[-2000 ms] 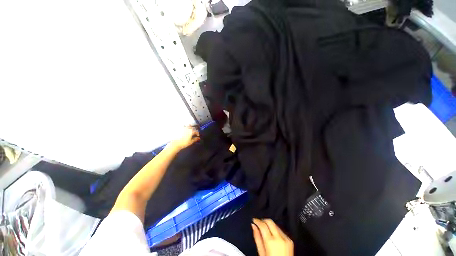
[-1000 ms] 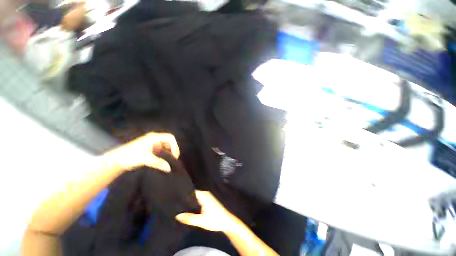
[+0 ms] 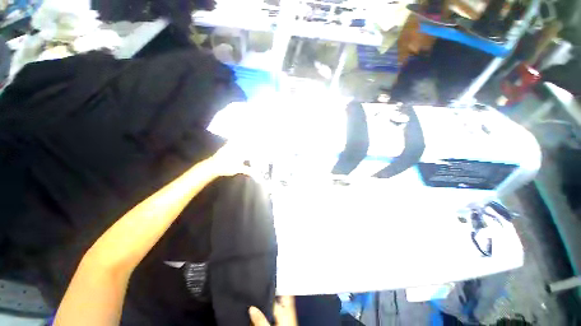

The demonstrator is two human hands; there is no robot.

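Observation:
A black cloth panel (image 3: 243, 242) lies at the left end of the white machine table, below the needle area. My left hand (image 3: 232, 159) is at the panel's upper end beside the needle area, washed out by glare; its fingers cannot be made out. My right hand (image 3: 274, 313) is at the panel's lower end, cut off by the bottom edge, with fingers on the cloth. A large black garment heap (image 3: 95, 140) fills the left. A pale printed mark (image 3: 196, 279) shows on black cloth under my left forearm. The white sewing machine head (image 3: 459, 137) carries two dark bands.
A dark tool with loops (image 3: 483, 230) lies on the right end of the white table (image 3: 382, 248). A blue crate (image 3: 255, 81) stands behind the heap. Shelving with a blue edge (image 3: 465, 39) is at the back right. Blue items show below the table's front edge.
The view has swung right to the machine. Both hands have moved from the garment heap to the table's left end, with a black panel now lying flat between them.

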